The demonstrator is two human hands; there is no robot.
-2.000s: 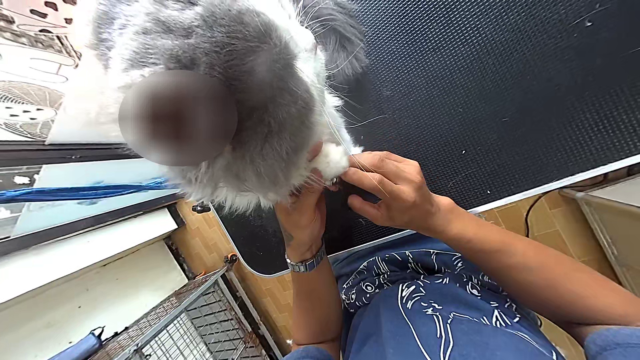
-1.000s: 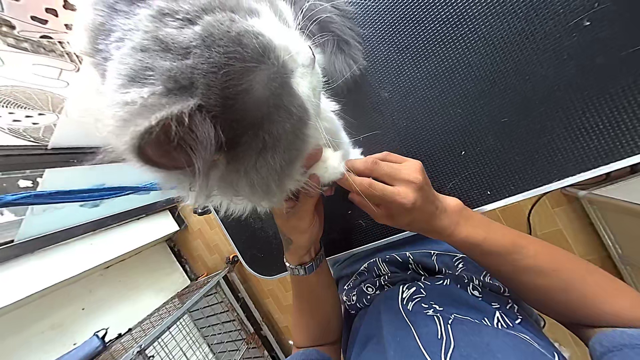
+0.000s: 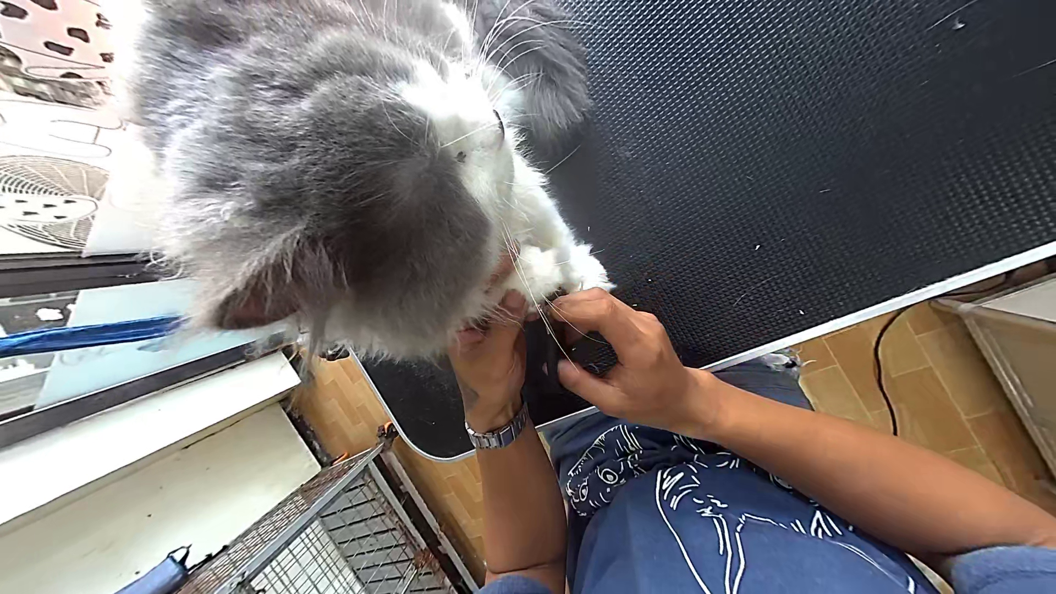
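A long-haired grey and white cat (image 3: 355, 165) stands or sits at the left of a black textured grooming table (image 3: 784, 190), its head lowered over my hands. My left hand (image 3: 493, 355), with a metal-banded watch (image 3: 497, 429) on its wrist, holds a white front paw (image 3: 540, 274) from below; the cat's chin partly hides the fingers. At the paw's tip is my right hand (image 3: 623, 355), thumb and forefinger bent around something small and dark that I cannot make out. Another white paw (image 3: 586, 268) rests beside the held one.
A wire cage (image 3: 355, 520) stands on the tiled floor below the table's left corner. A blue strap (image 3: 91, 336) runs in from the left past a white ledge (image 3: 148, 429). Right of the table's pale edge are a black cable (image 3: 881, 371) and a cabinet (image 3: 1011, 355).
The cat's head has turned and lowered a little toward the paws. My right hand's fingers have spread from their closer pinch one second ago, and a second white paw shows more plainly.
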